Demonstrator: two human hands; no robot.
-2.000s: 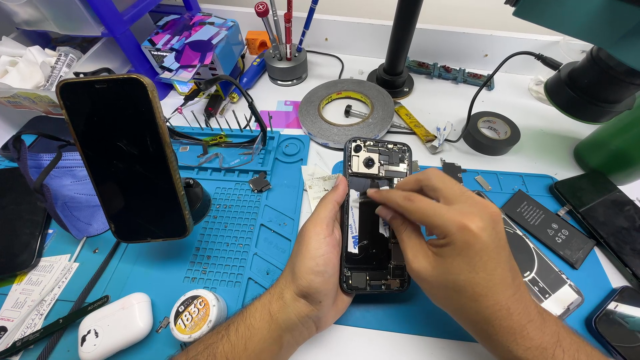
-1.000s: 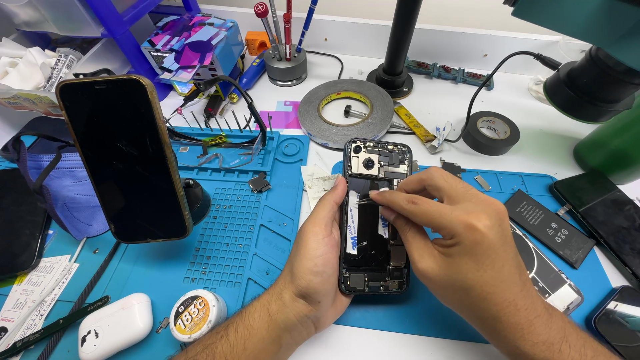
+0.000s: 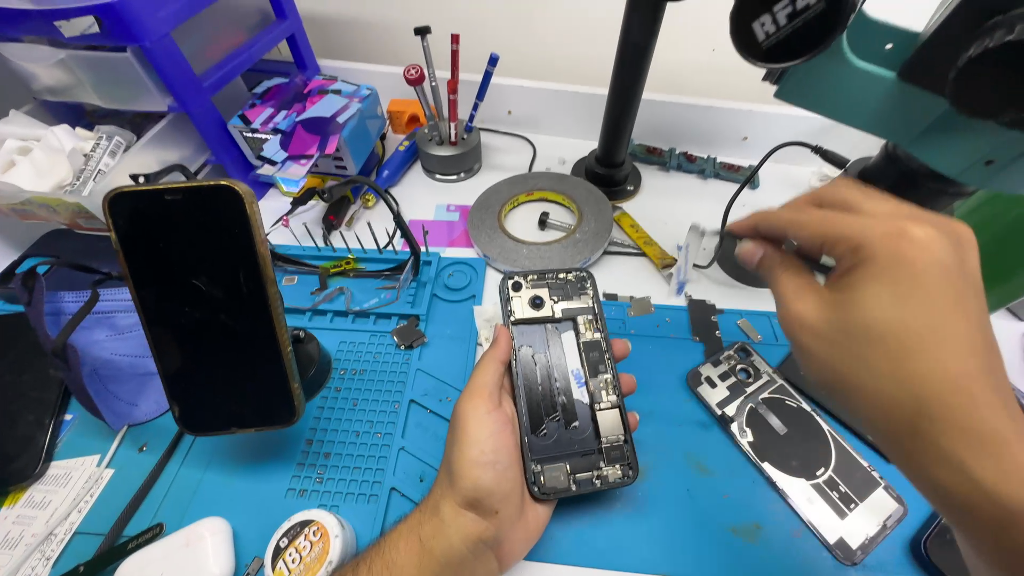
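My left hand (image 3: 488, 456) holds an opened smartphone (image 3: 604, 384) from below, thumb on its left edge and fingertips past the right edge. Its camera module (image 3: 534, 302) is at the top. In the long bay lie black adhesive strips (image 3: 544, 392) and one white liner strip (image 3: 574, 372) with blue 3M print. Raised over the right side, blurred, my right hand (image 3: 864, 272) has thumb and forefinger pinched near the black tape roll (image 3: 736, 260); whether something is between them cannot be told. A phone back panel (image 3: 800, 456) lies inner side up on the blue mat (image 3: 664, 512).
A phone on a stand (image 3: 204, 320) stands at left, by a solder paste jar (image 3: 308, 548). Behind are a grey tape roll (image 3: 484, 216), a screwdriver holder (image 3: 450, 156), a black post (image 3: 628, 96) and a clear film strip (image 3: 686, 258). Overhead equipment (image 3: 872, 88) hangs upper right.
My right hand has left the phone and moved up and right. The white liner on the left of the bay is gone, and black strips show there. The view has shifted.
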